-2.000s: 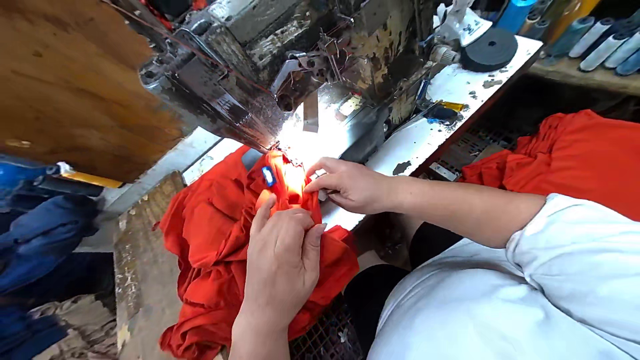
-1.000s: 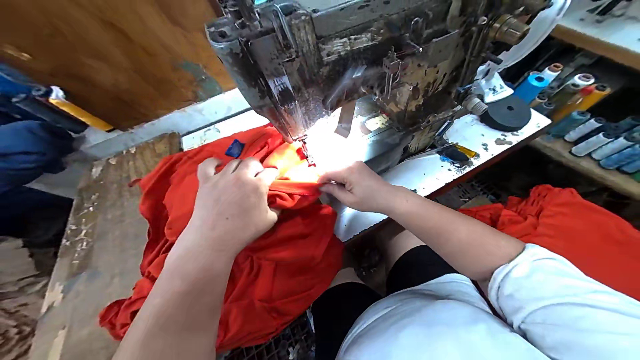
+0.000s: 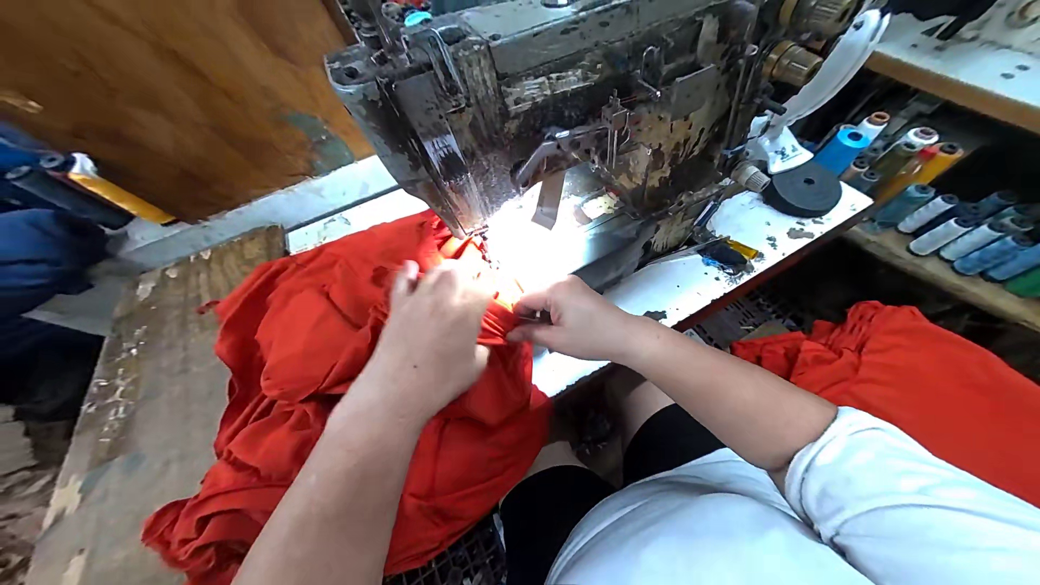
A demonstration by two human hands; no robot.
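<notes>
Red fabric point(image 3: 309, 325) lies bunched over the sewing table, one part of it under the needle area of a worn industrial sewing machine point(image 3: 569, 89). Bright lamp light washes out the spot around the presser foot. My left hand point(image 3: 439, 333) is on top of the fabric just in front of the needle area, slightly blurred; its fingertips are partly lost in folds and glare. To the right of it, my right hand point(image 3: 569, 318) pinches the fabric's edge between thumb and fingers, close to the lit machine bed.
More red fabric point(image 3: 910, 390) lies at the right. Thread spools point(image 3: 942, 236) stand on a wooden shelf at the right. A black disc point(image 3: 803, 190) and a small tool with a yellow part point(image 3: 741, 249) rest on the white tabletop. Dark blue cloth point(image 3: 41, 252) is at the far left.
The blue patch seen on the fabric near the needle earlier no longer shows. My left hand now covers the fabric closer to my right hand. The view has shifted.
</notes>
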